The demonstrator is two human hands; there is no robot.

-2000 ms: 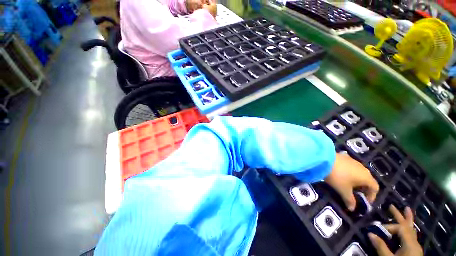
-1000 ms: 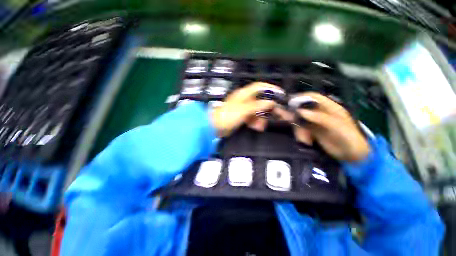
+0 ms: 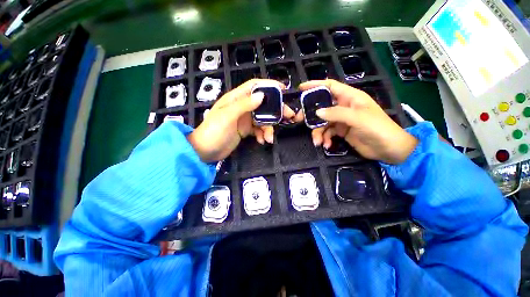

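Note:
My left hand [image 3: 229, 119] holds a smartwatch unit [image 3: 268, 104] with a silver rim, its black screen facing me and my thumb on its left edge. My right hand [image 3: 360, 123] holds a second smartwatch unit [image 3: 315, 103], screen also dark and facing me, my thumb on its lower right. Both units are above the black foam tray [image 3: 273, 218]. In the tray, several units lie with white backs and dark round centres up, at the left and in the front row; others show black fronts. My hands hide some middle pockets.
Stacked black foam trays [image 3: 43, 125] stand at the left over a blue tray [image 3: 28, 232]. An off-white test instrument [image 3: 465, 110] with a bright screen and coloured buttons is at right. Loose dark watch units [image 3: 408, 68] lie beside it on the green mat [image 3: 119, 98].
The view has swung from the left side to face the tray. Both hands have raised the two units from low over the tray, with their screens now towards me.

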